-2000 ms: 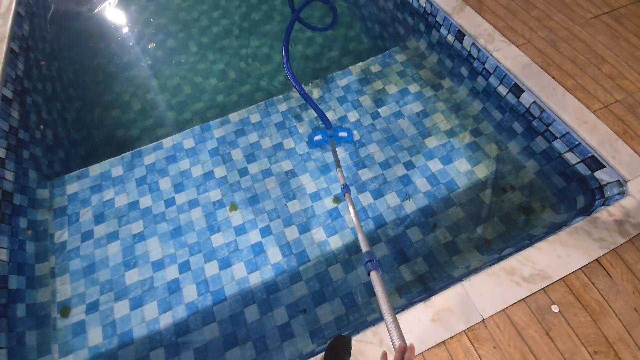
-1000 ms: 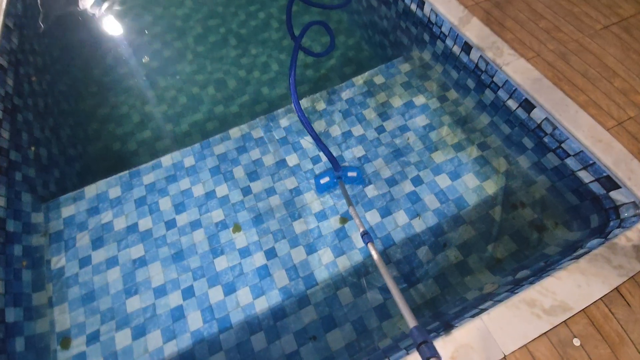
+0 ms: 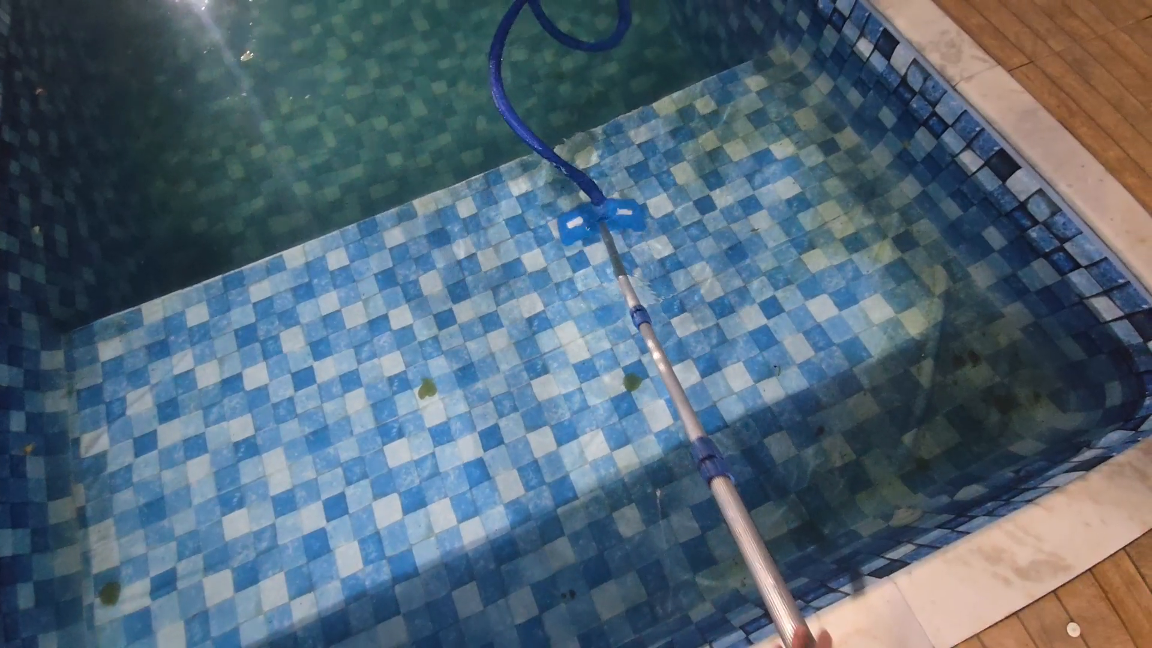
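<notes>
A telescopic metal pole (image 3: 670, 373) with blue locking collars slants down from the middle of the pool to the bottom edge of the view. At its far end is a blue pool vacuum head (image 3: 601, 221) in the water over the tiled shelf, with a blue hose (image 3: 508, 103) joined to it. The fingertips of one hand (image 3: 813, 639) touch the pole's near end at the bottom edge; the rest of that hand is out of view, and which hand it is cannot be told. No second hand shows.
Leaves lie on the blue mosaic shelf (image 3: 427, 388). Beyond the shelf's edge is deeper green water (image 3: 360, 99). Pale stone coping (image 3: 1017, 567) borders the pool at the right and near side, with wooden decking (image 3: 1071, 99) outside it. A small round white thing (image 3: 1073, 630) lies on the deck.
The vacuum head moved nearer along the shelf, then farther out again. Fingertips at the pole, out of view one second ago, show again.
</notes>
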